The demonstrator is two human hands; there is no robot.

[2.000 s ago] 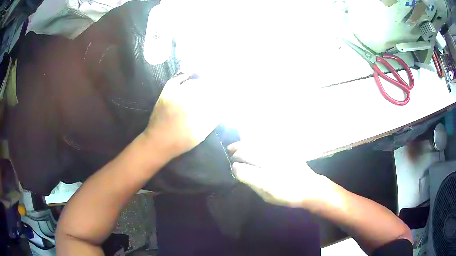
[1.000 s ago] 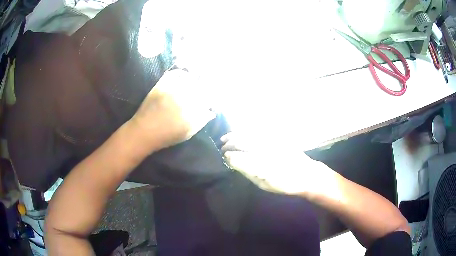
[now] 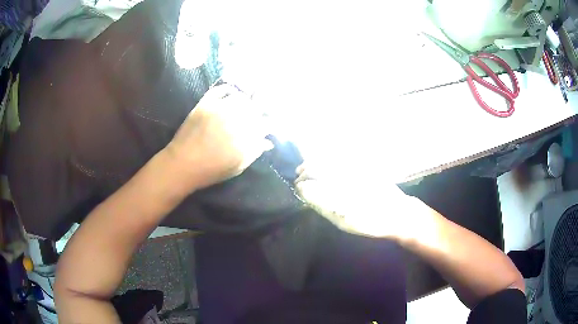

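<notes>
A dark garment [image 3: 82, 120] lies spread over the left of the table and hangs over its front edge. My left hand [image 3: 218, 136] is closed on the garment at the centre, its fingertips washed out by glare. My right hand [image 3: 333, 196] holds the garment's edge just right of and below my left hand. A bluish patch of cloth and a pale stitched line show between the hands. Red-handled scissors [image 3: 494, 82] lie open on the table at upper right, touched by neither hand.
A white table [image 3: 443, 136] fills the centre and right, largely lost in glare. The sewing machine cannot be made out there. Pale cloth [image 3: 76, 24] is crumpled at upper left. Small tools [image 3: 558, 63] lie at far upper right. A grey vented unit [image 3: 561, 259] stands at lower right.
My left hand has shifted slightly left and up with the garment. My right hand has moved slightly up, and more bluish cloth shows between the hands. The scissors appear slightly higher in the view.
</notes>
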